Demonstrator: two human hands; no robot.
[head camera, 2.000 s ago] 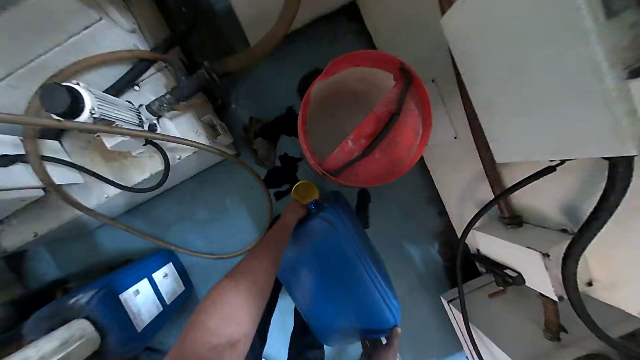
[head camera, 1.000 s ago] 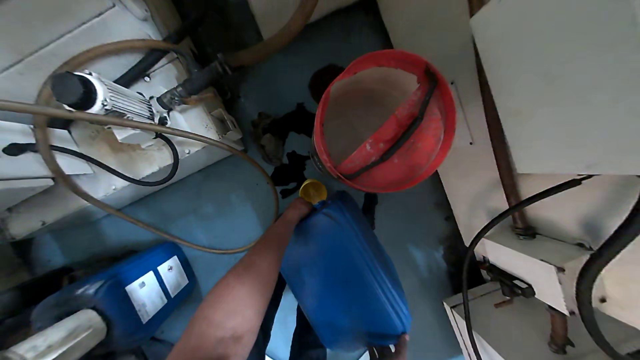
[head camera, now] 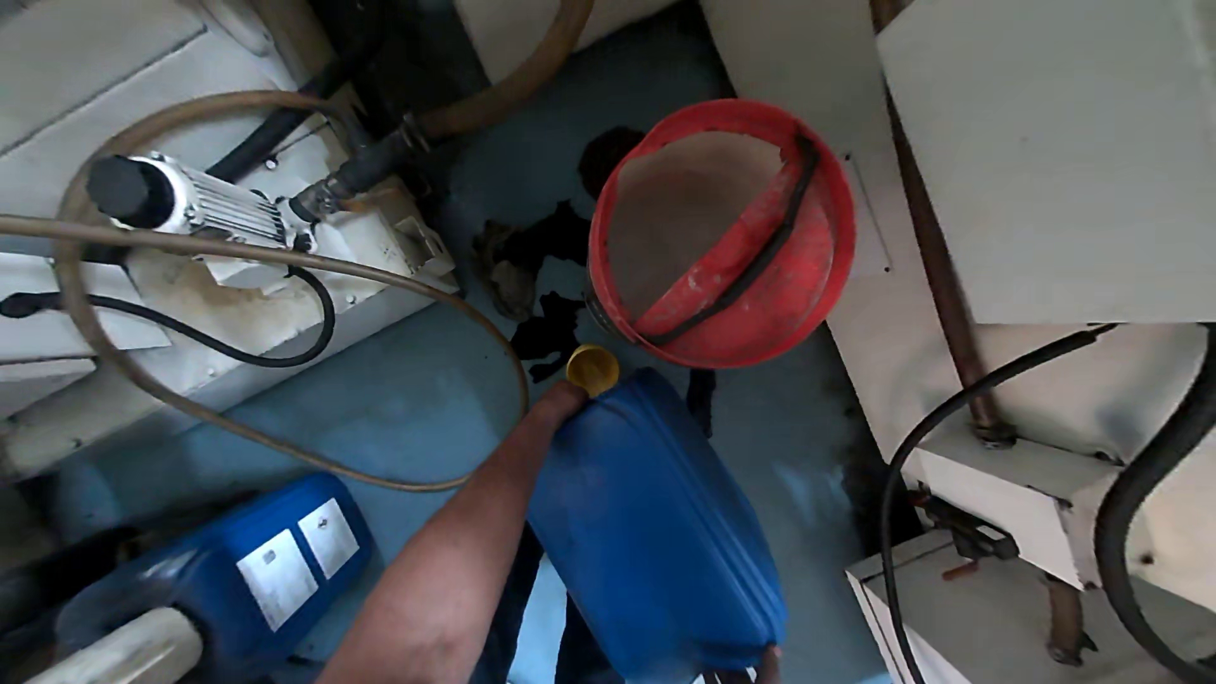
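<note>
A blue plastic jerrycan (head camera: 655, 532) lies tilted in front of me. At its upper left end my left hand (head camera: 562, 403) is closed about the neck area, beside a yellow cup-like piece (head camera: 593, 370); whether that piece is fixed to the can or held by the fingers I cannot tell. Only fingertips of my right hand (head camera: 769, 665) show, at the can's lower right corner, and the can hides the rest. Just beyond the can stands a red plastic bucket (head camera: 836, 252) with a black-gripped handle and pale residue inside.
A second blue jerrycan (head camera: 218, 560) with labels lies at lower left. An electric motor (head camera: 228, 204) sits on a white base, with a looping brown hose (head camera: 351, 271) across it. Dark rags (head camera: 546, 328) lie on the blue floor. White cabinets, pipes and black hoses stand at right.
</note>
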